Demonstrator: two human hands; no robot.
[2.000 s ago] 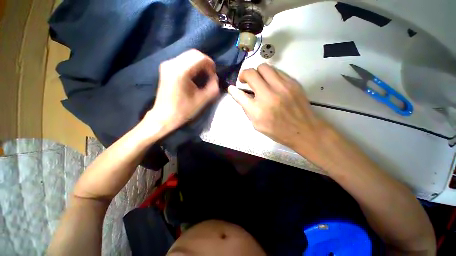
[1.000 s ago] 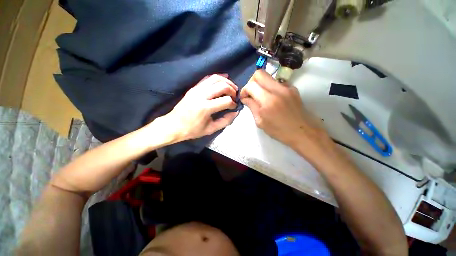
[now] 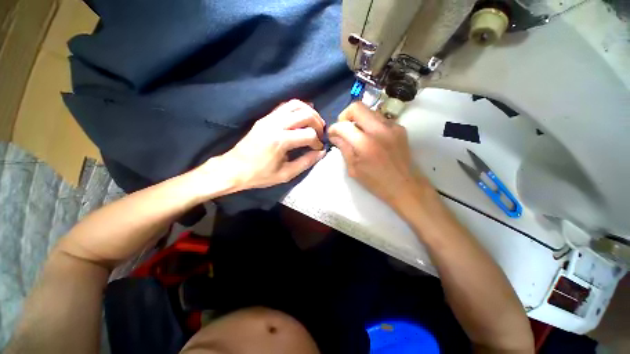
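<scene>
A large navy fabric panel [image 3: 186, 76] spreads left of the sewing machine head. My left hand [image 3: 280, 148] and my right hand [image 3: 369, 148] are bare and nearly touch at the fingertips, just in front of the presser foot. Both pinch the dark fabric at the panel's right edge; the exact fold between the fingers is mostly hidden. The presser foot [image 3: 365, 77] with a bright blue bit [image 3: 357, 88] is just above my right hand. Blue-handled thread snips [image 3: 492, 187] lie on the white bed to the right.
The off-white machine arm [image 3: 552, 62] crosses the upper right. Black scraps [image 3: 461, 131] lie on the bed. A fitting with a reddish-brown window [image 3: 568, 293] is at the bed's right end. Cardboard [image 3: 52, 110] and silver quilted sheeting [image 3: 34, 214] are left; a blue round object [image 3: 403, 337] is below.
The camera view has shifted, showing more of the machine arm. My hands have come together, with the left fingers now closed on the fabric edge. The snips still lie on the bed.
</scene>
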